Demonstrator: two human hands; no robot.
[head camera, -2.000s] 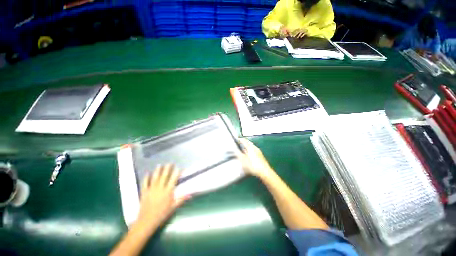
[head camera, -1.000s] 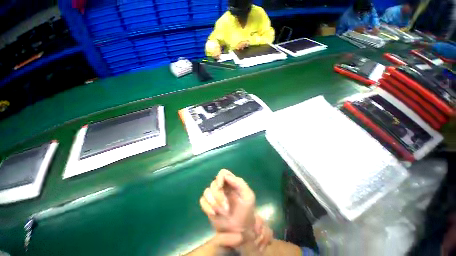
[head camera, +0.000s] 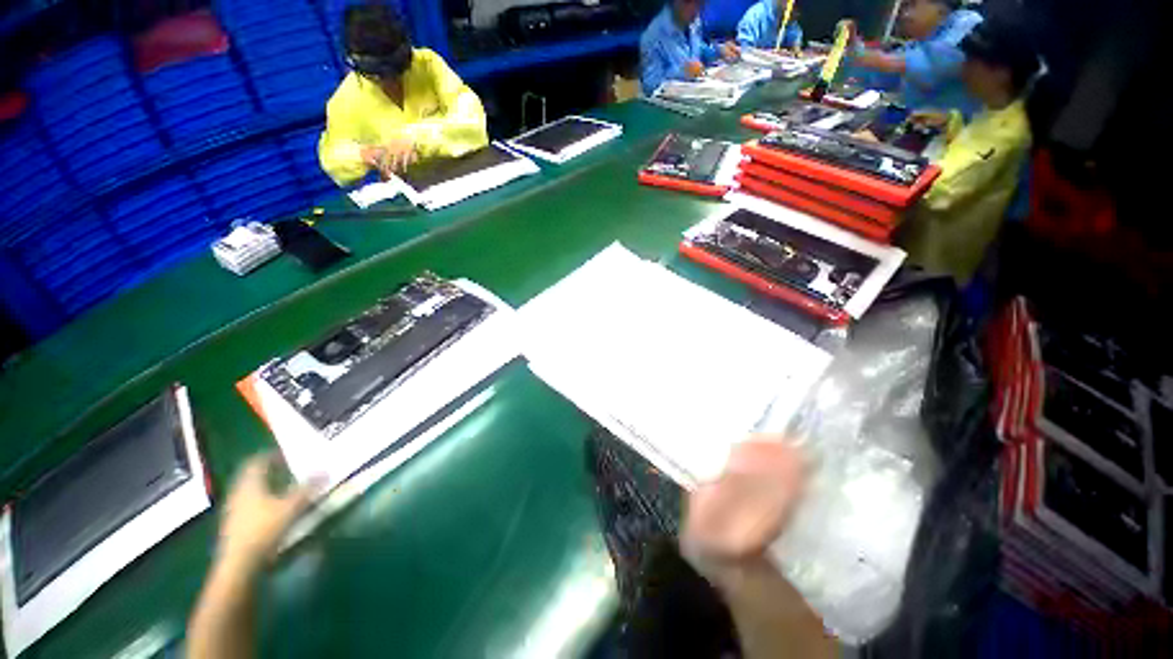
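An open laptop base unit (head camera: 386, 354) with a black battery and circuit board lies on a white foam sheet (head camera: 373, 444) over a red-orange pad. My left hand (head camera: 264, 502) is at the sheet's near left corner, fingers apart and blurred; whether it grips the corner is unclear. My right hand (head camera: 746, 496) is blurred at the near edge of the white-topped stack of covers in packing (head camera: 669, 354); its grip cannot be told.
A closed laptop unit (head camera: 103, 489) lies at the left. Red pads with open units (head camera: 836, 180) are stacked beyond the covers. Clear plastic (head camera: 862, 476) and a black liner (head camera: 624, 496) lie near the stack. Several workers sit across and along the bench; more stacked units (head camera: 1087, 451) stand at the right.
The view has turned right. My hands were together and are now apart, the left at the foam sheet and the right at the stack. The finished-looking closed unit has shifted left in view.
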